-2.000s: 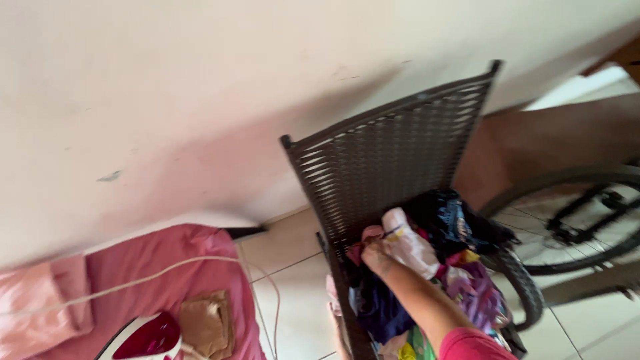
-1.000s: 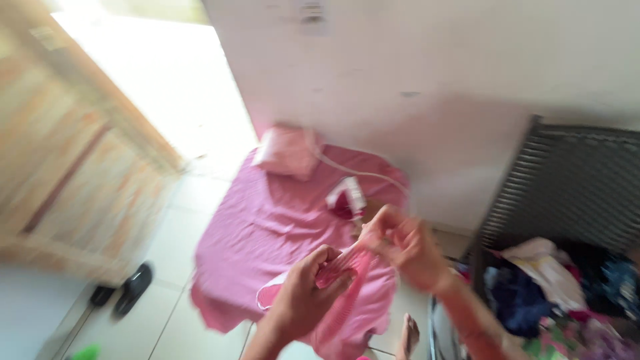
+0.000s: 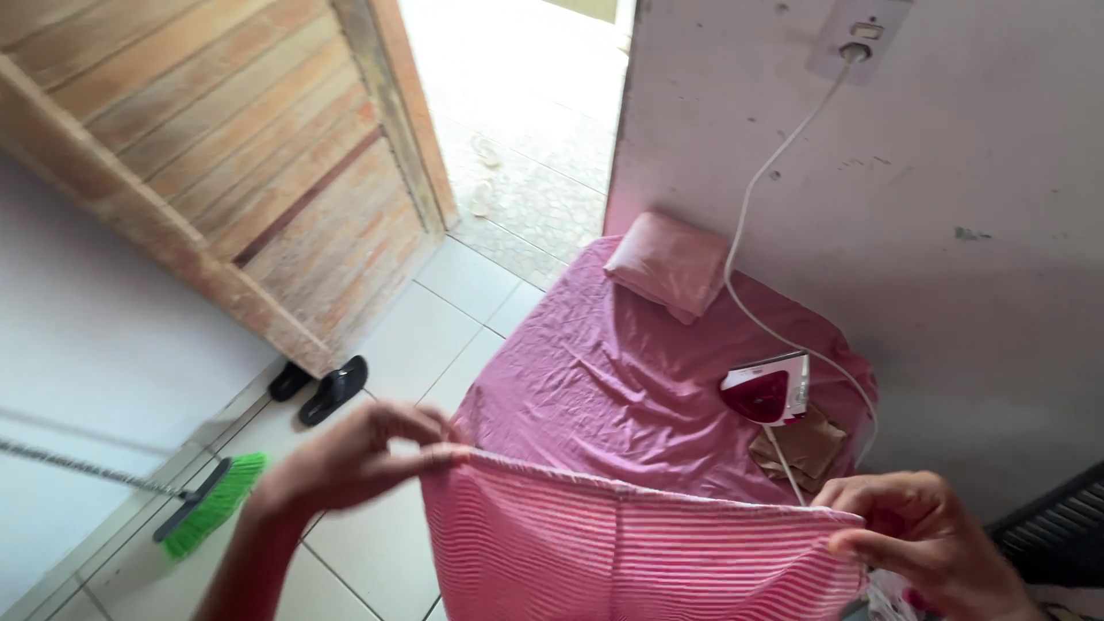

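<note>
A pink and white striped garment (image 3: 655, 552) hangs stretched between my hands. My left hand (image 3: 371, 457) pinches one end of its top edge, and my right hand (image 3: 923, 535) pinches the other end. The garment's lower part runs out of view. Beyond it, a pink cloth (image 3: 561, 388) covers a low surface. On the cloth stand a white and dark red clothes iron (image 3: 763, 392), a brown folded cloth (image 3: 802, 444) beside the iron, and a folded light pink cloth (image 3: 668, 263) near the far edge.
The iron's white cord (image 3: 746, 198) runs up to a wall socket (image 3: 862, 39). At the left are a wooden door (image 3: 241, 155), black flip-flops (image 3: 336, 388) and a green broom (image 3: 216, 509). Part of a dark woven chair (image 3: 1061, 526) shows at the right, with clothes beside it.
My hands were close together on the bunched pink garment; they are now apart, with its edge spread between them. Earlier, one hand was in the clothes on the chair. The view has swung left.
</note>
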